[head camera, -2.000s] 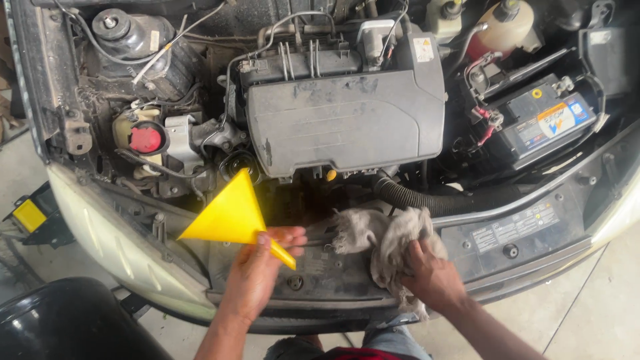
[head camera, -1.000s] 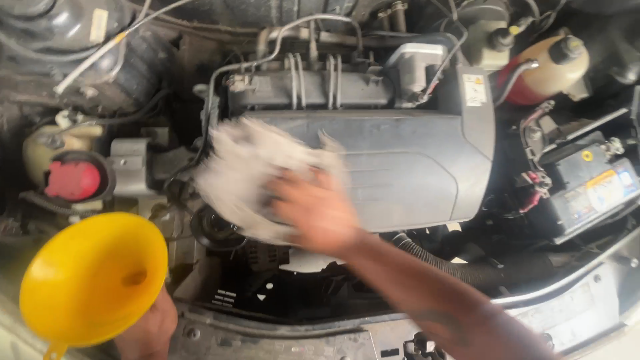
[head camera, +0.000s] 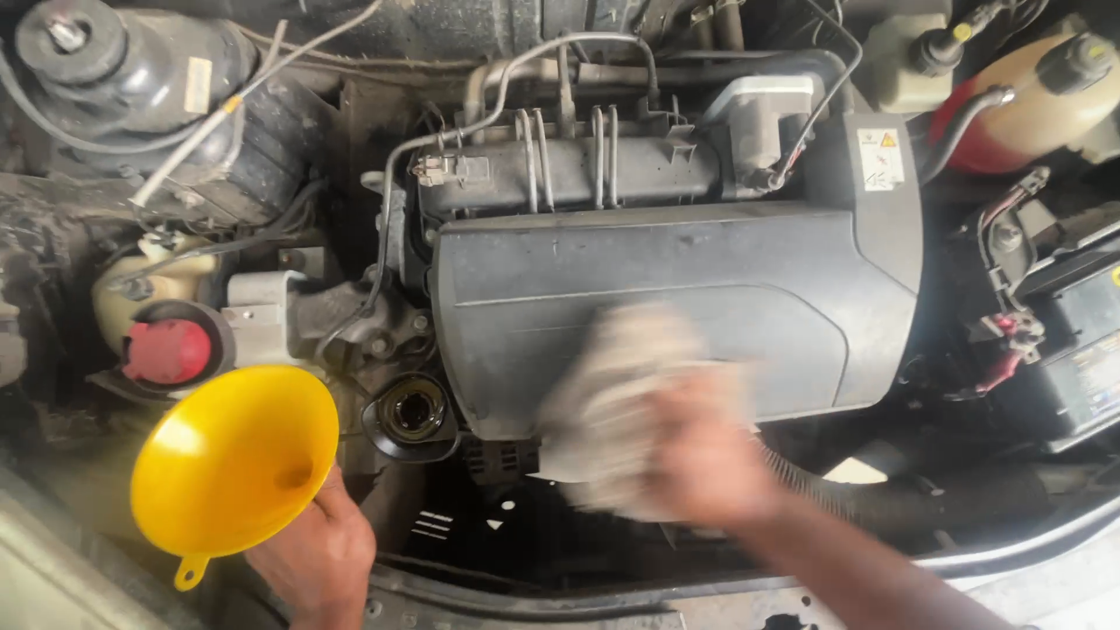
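My left hand (head camera: 319, 547) holds a yellow plastic funnel (head camera: 227, 455) at lower left, its wide mouth turned up toward me and its spout hidden. My right hand (head camera: 713, 451), blurred, grips a grey-white cloth rag (head camera: 626, 411) over the lower part of the black plastic engine cover (head camera: 682, 271). Between the funnel and the cover is the uncapped oil filler opening (head camera: 411, 411), its rim dark and wet-looking.
A red cap (head camera: 168, 350) on a reservoir lies left of the filler. A battery (head camera: 1072, 350) stands at right, below a coolant tank (head camera: 1024, 105) with red fluid. A corrugated hose (head camera: 809, 477) and the front body edge run along the bottom.
The rag in my right hand went from the front panel to the cover's left end, then rightward along the cover. The funnel has turned from side-on to mouth up. The view has moved closer.
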